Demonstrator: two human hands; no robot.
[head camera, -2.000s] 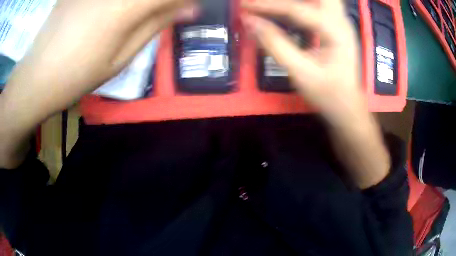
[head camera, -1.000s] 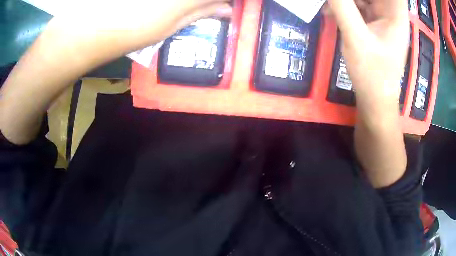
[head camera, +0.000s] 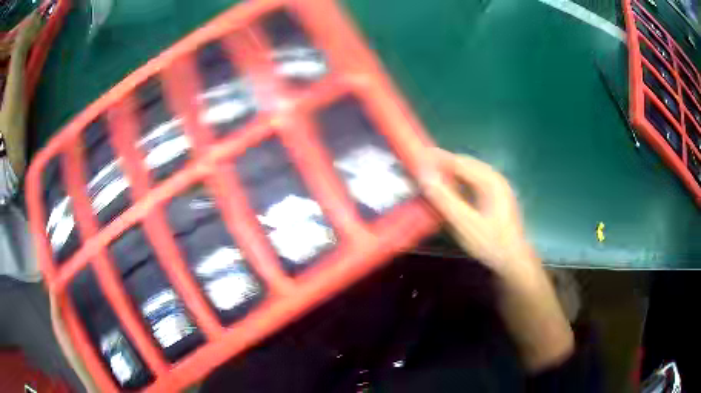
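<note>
A red foam tray (head camera: 207, 165) is held tilted at the left and centre, blurred by motion. It has two rows of pockets with black phones (head camera: 273, 180) in them, white and silvery at their lower ends. My right hand (head camera: 476, 211) grips the tray's right edge. My left hand (head camera: 68, 338) shows only as a narrow strip at the tray's lower left edge; its fingers are hidden behind the tray.
The green bench top (head camera: 523, 92) lies beyond the tray. Another red tray (head camera: 636, 84) is at the far right, with a thin dark pen-like item (head camera: 619, 107) beside it. A small yellow piece (head camera: 600, 231) lies near the front edge. Another person's arm (head camera: 15, 96) is at upper left.
The tray has moved from in front of my lap up and to the left and is tilted. Both hands have gone from above the phones to the tray's edges. The white sheet is out of view.
</note>
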